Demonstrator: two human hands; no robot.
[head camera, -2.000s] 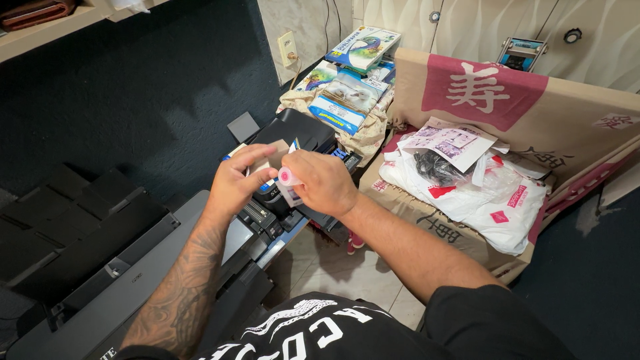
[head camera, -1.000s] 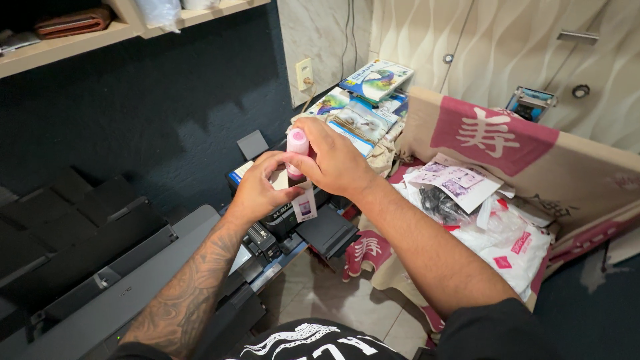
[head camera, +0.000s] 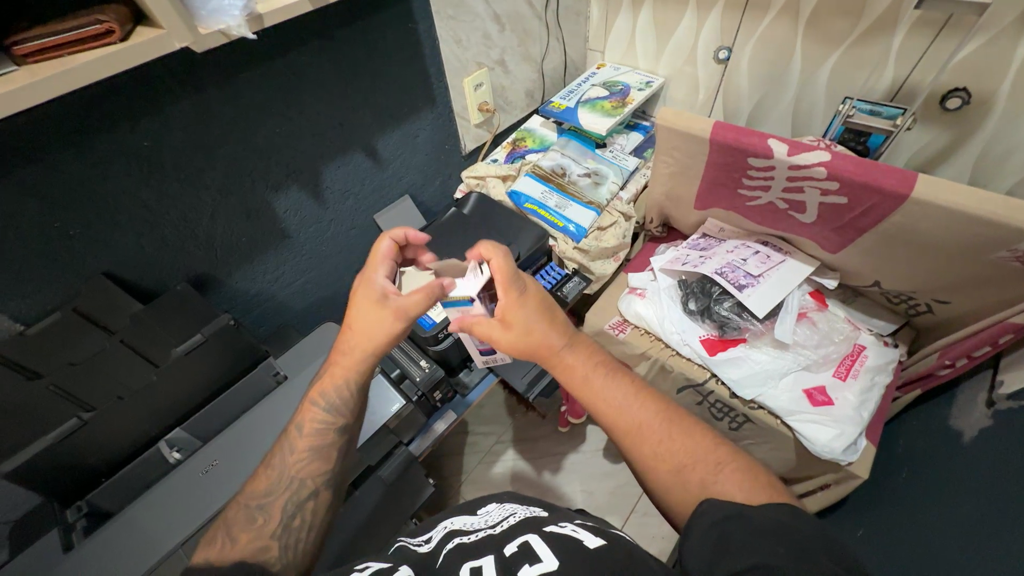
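Observation:
A small printed cardboard box (head camera: 482, 350) with its top flaps raised is held between my two hands near the middle of the view. My left hand (head camera: 392, 292) has its thumb against the box flap, its other fingers curled behind. Around the box's right side close the fingers and thumb of my right hand (head camera: 520, 308). Whether a bottle is inside the box cannot be seen. Just beyond and below the hands is a black printer (head camera: 488, 232), with blue parts (head camera: 550, 276) showing at its right side.
A larger Epson printer (head camera: 232, 456) fills the lower left. Photo paper packs (head camera: 604, 96) lie on a patterned cloth behind. To the right, a cloth-covered chair (head camera: 680, 384) bears white plastic bags (head camera: 832, 376), a bagged black cable (head camera: 712, 304) and printed sheets (head camera: 744, 260). A shelf (head camera: 96, 76) juts in at upper left.
A pink-capped bottle, upright between my hands one second ago, is no longer visible. The small box has come up between both hands, its flaps now showing.

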